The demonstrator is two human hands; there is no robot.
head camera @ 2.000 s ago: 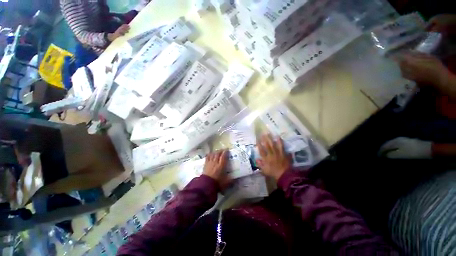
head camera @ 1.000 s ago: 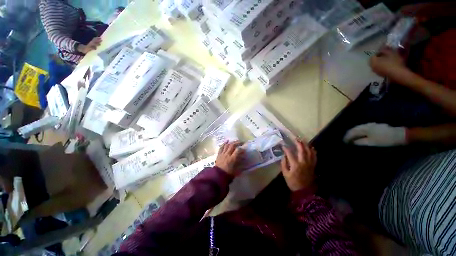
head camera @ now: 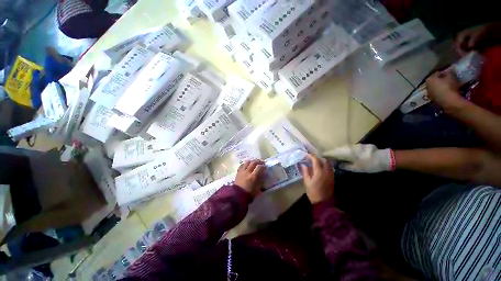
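Observation:
My left hand and my right hand hold a clear plastic tray between them, one at each end, low over the near edge of the table. Dark and pale contents show through the plastic, too blurred to name. A white carton lies just beyond the tray. Another white carton lies partly under my left forearm. A large heap of white cartons lies beyond and to the left.
Stacked white cartons stand at the far side of the pale yellow table. A neighbour's white-gloved hand is near my right hand. Another person's hands hold a wrapped item at right. Clear trays line the near left edge. A brown box is at left.
My right hand has closed in on the tray's right end. The gloved hand has moved left, up to the table edge near my right hand. The person at far left has shifted.

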